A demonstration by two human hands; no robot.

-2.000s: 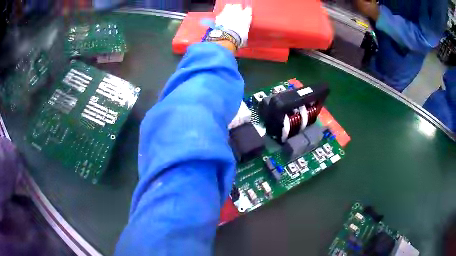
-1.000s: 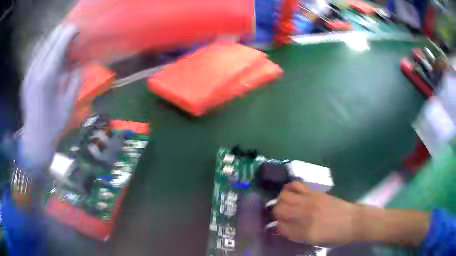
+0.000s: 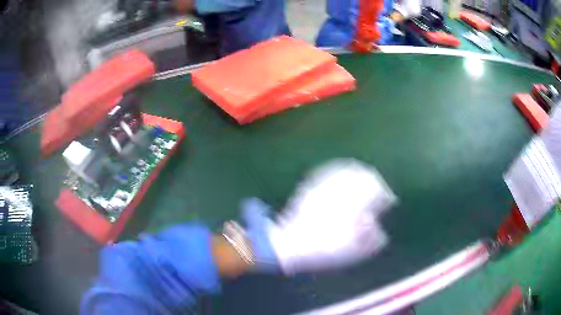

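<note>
My left hand (image 3: pixel 335 215), in a white glove, is blurred over the middle of the green surface (image 3: pixel 400 135). Its fingers cannot be made out, and I cannot tell whether it holds anything. A populated green circuit board (image 3: pixel 143 166) lies on a red foam pad (image 3: pixel 92 224) at the left. The board carries a white block (image 3: pixel 78 155) and a dark choke with copper-red windings (image 3: pixel 126 130). My right hand is not in view.
Red-orange foam pads are stacked at the far edge (image 3: pixel 264 74) and behind the board (image 3: pixel 107 86). Another green board (image 3: pixel 17 227) is cut off at the left edge. White sheets (image 3: pixel 538 172) hang at the right. People in blue stand beyond the conveyor.
My left hand has come from the upper left to the centre, away from the large foam piece. My right hand and the board beneath it are out of view.
</note>
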